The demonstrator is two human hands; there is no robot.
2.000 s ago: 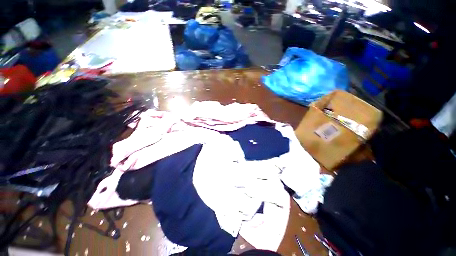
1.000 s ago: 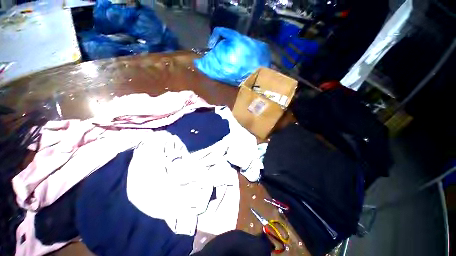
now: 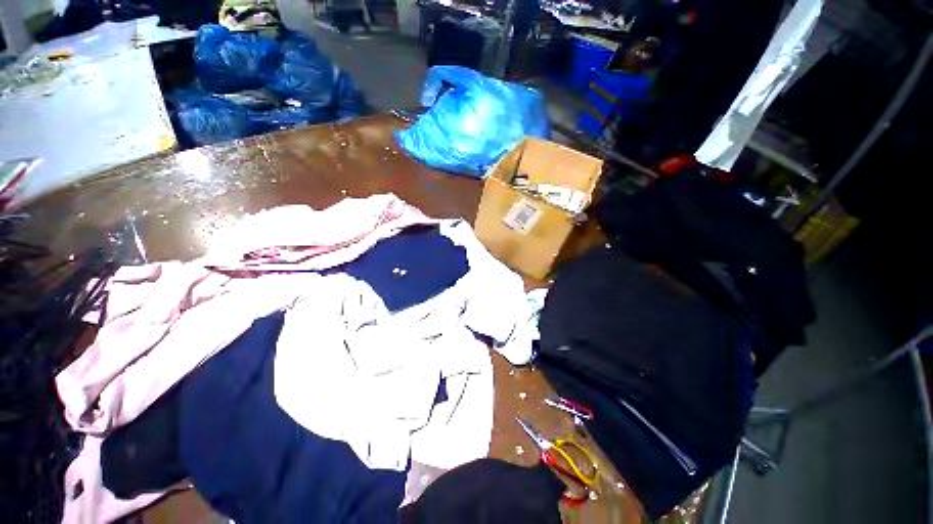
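No hand shows in the head view. Nearest in front of me lies a loose heap of garments: white garments (image 3: 389, 358) in the middle, navy trousers (image 3: 246, 430) at the front left, and pale pink garments (image 3: 143, 338) at the back and left. A navy piece (image 3: 404, 266) lies on top near the back. A black rounded piece (image 3: 486, 496) is at the bottom edge, cut off by the frame. Scissors (image 3: 565, 461) with yellow and red handles lie beside the dark garment stack (image 3: 645, 358), with small red snips (image 3: 569, 408) just behind them.
A cardboard box (image 3: 537, 210) with small items stands behind the dark stack, and a blue plastic bag (image 3: 479, 121) behind it. Black hangers (image 3: 41, 348) lie at the left edge. Metal rails (image 3: 880, 368) stand right of the brown table (image 3: 276, 169).
Since two seconds ago the view has turned right, bringing the scissors and the dark stack further in. In the last second it has shifted slightly. The garments have not visibly moved.
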